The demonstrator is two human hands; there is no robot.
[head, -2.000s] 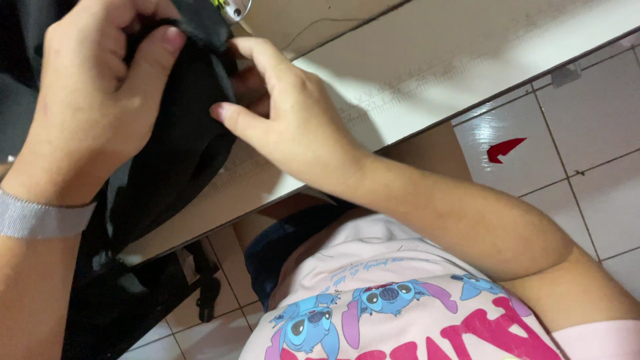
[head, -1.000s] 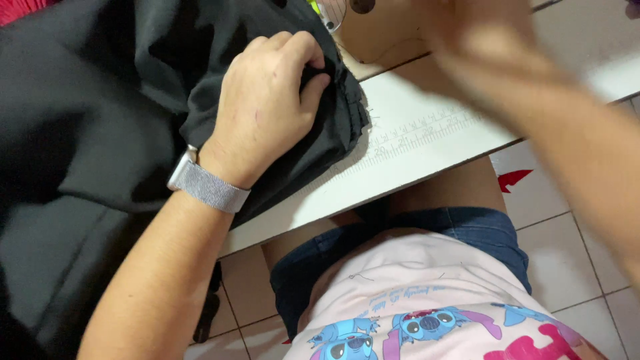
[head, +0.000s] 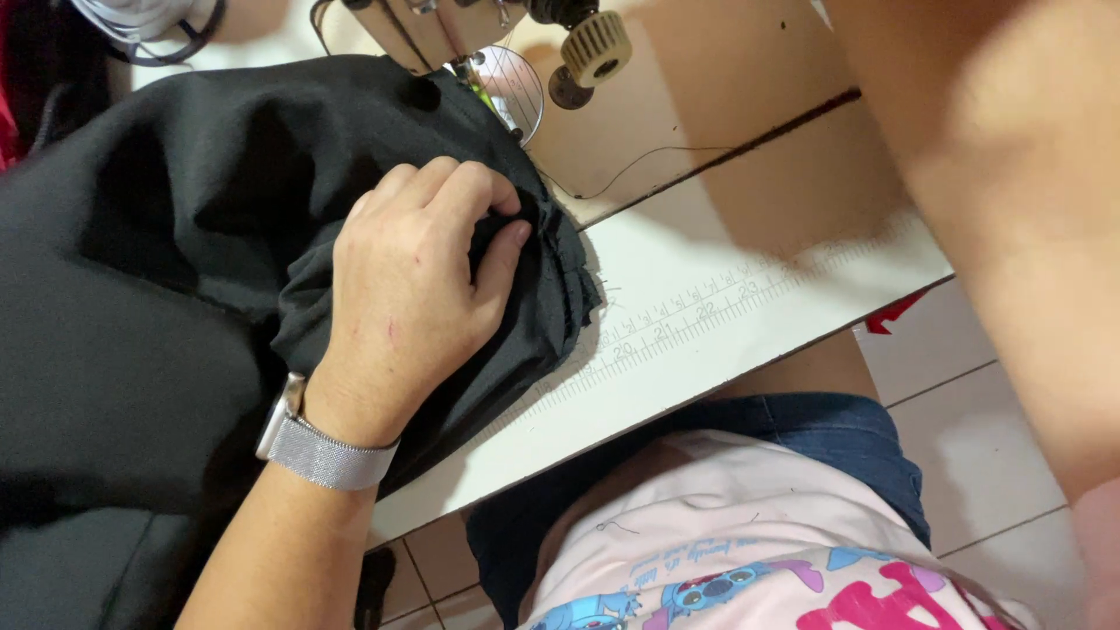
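Black fabric point(head: 210, 227) lies bunched over the left of the white sewing table, its raw edges layered at the right end. My left hand point(head: 420, 262), with a watch on a mesh band, pinches the fabric close to that edge with thumb and forefinger. Just above it, the head of a sewing machine point(head: 437, 31) stands over the fabric's upper edge; the needle area is partly hidden. My right forearm point(head: 989, 175) crosses the upper right corner, and the right hand itself is outside the view.
A ruler scale point(head: 682, 328) is printed along the front of the white table point(head: 647, 367). A loose dark thread point(head: 630, 166) curls on the machine bed. At the upper left lies a light coiled bundle point(head: 149, 17). A red scrap point(head: 892, 315) shows by the table's edge, over the tiled floor.
My right hand has let go of the fabric, which it held two seconds ago, and has moved up and right out of view. The left hand still holds the fabric. The view has shifted.
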